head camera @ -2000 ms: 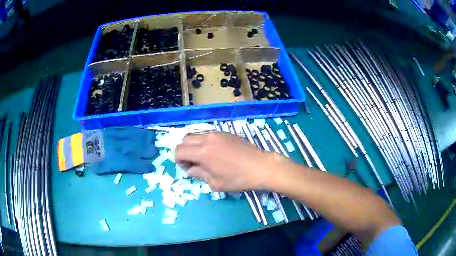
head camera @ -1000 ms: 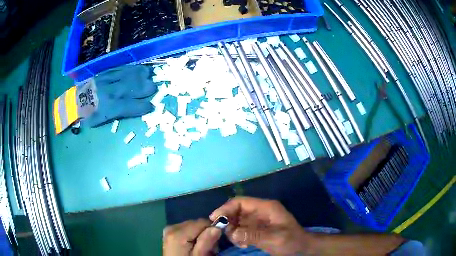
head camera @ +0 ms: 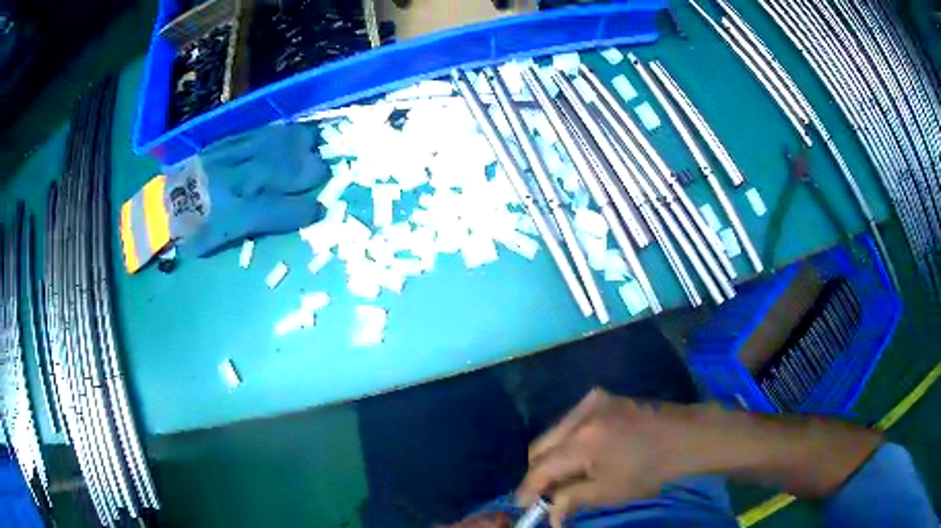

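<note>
My right hand (head camera: 609,454) is bare and slightly blurred, low at the right of centre, below the bench edge. Its thumb and fingers close around the bright end of a metal tube (head camera: 532,513). Most of the tube is hidden or cut off by the bottom edge. Only a sliver of my left hand (head camera: 480,521) shows beside it at the bottom edge; its grip is not visible. A loose pile of white pieces (head camera: 433,196) lies mid-bench. Several jointed metal tubes (head camera: 578,196) lie over and beside its right side.
A blue parts tray (head camera: 413,80) with black fittings stands at the back. A work glove (head camera: 253,186) lies left of the pile. Long tubes lie at far left (head camera: 88,309) and far right (head camera: 867,93). Green-handled pliers (head camera: 805,201) lie near a blue crate (head camera: 815,330) holding dark tubes.
My right hand went from the white pile down to the tube end below the bench. Since one second ago, both hands moved lower and rightward in view; my left is now mostly cut off.
</note>
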